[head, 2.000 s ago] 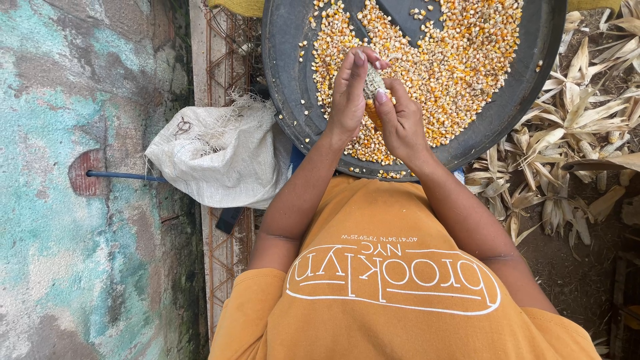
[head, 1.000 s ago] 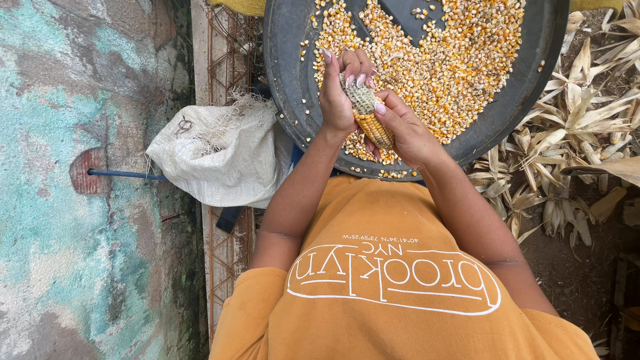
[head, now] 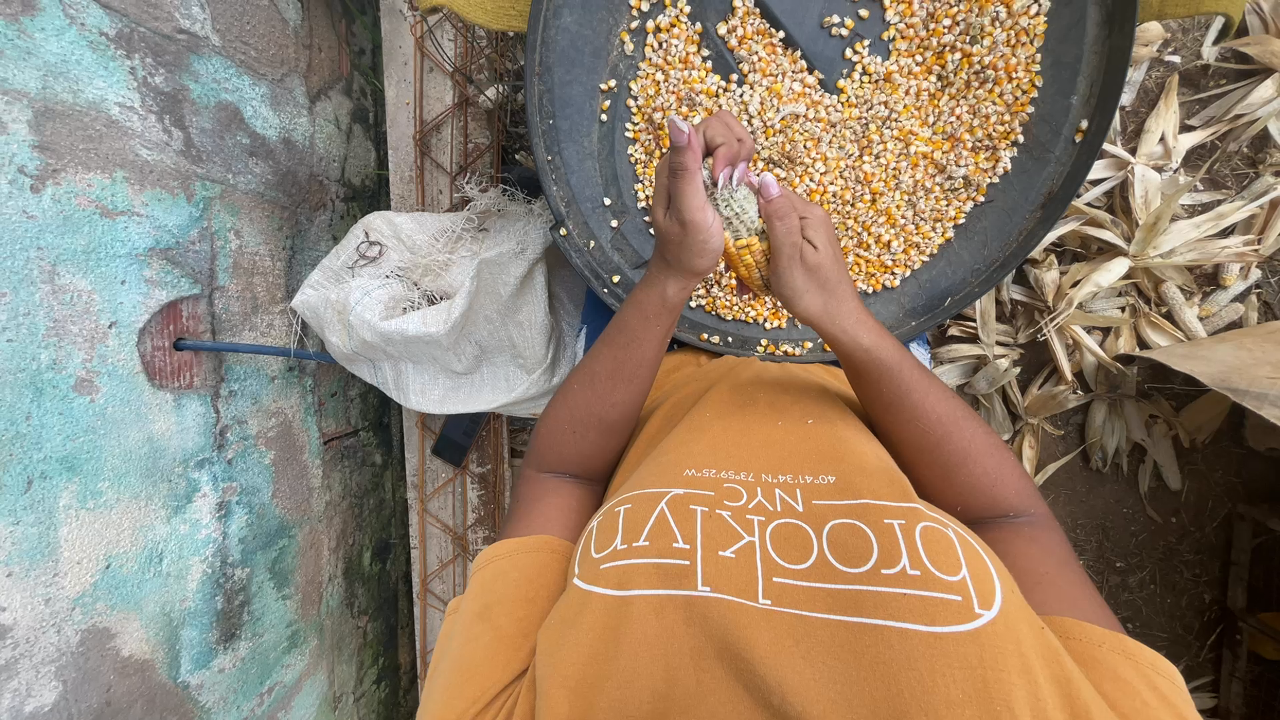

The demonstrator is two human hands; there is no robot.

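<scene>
A partly shelled corn cob [head: 746, 258] is held between my two hands over the near part of a round black tray [head: 585, 185]. Its upper end is bare and pale, while yellow kernels remain on the lower end. My left hand [head: 697, 200] wraps the bare end from the left, fingertips bent over it. From the right, my right hand [head: 806, 245] grips the kernelled side, its thumb near the top of the cob. Part of the cob is hidden by the fingers. Loose yellow and whitish corn kernels [head: 900, 150] spread across the tray beneath and beyond my hands.
To the left lies a white woven sack [head: 450, 310] beside a rusty metal lattice [head: 455, 560] and a peeling painted wall [head: 110, 480]. A blue rod [head: 255, 349] juts from the wall. Dry corn husks [head: 1150, 240] and several bare cobs [head: 1180, 310] cover ground at the right.
Two seconds ago my hands were closer together, with the left fingers straighter. Now the left fingers curl over the cob's bare end, and more of its yellow kernels show.
</scene>
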